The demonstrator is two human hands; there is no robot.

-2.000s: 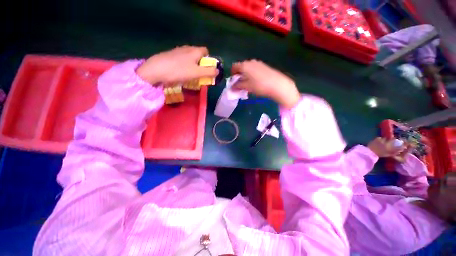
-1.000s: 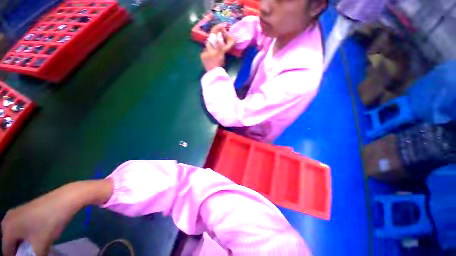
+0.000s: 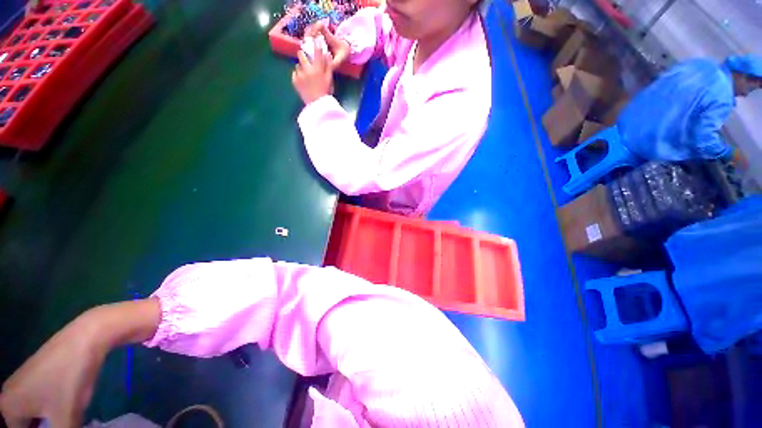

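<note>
My right hand (image 3: 52, 378) is at the lower left, bent downward over the dark green bench (image 3: 209, 167). Its fingertips are cut off by the bottom edge, so its grip cannot be told. A pale sliver shows between the fingers. A white cloth or paper (image 3: 125, 420) lies beside the hand, mostly cut off. The top of a thin tan ring (image 3: 197, 409) shows to its right. My left hand is out of the picture.
A red slotted tray (image 3: 415, 251) juts past the bench edge beyond my sleeve. A neighbour in pink handles something white near a red box (image 3: 287, 42) of coloured pieces. A red multi-cell tray (image 3: 50, 67) is upper left. A small pale part (image 3: 281, 231) lies mid-bench. Blue stools (image 3: 639, 305) stand right.
The view has swung right since two seconds ago, so my left hand and the yellow clips have left the picture. My right hand now sits at the lower-left corner.
</note>
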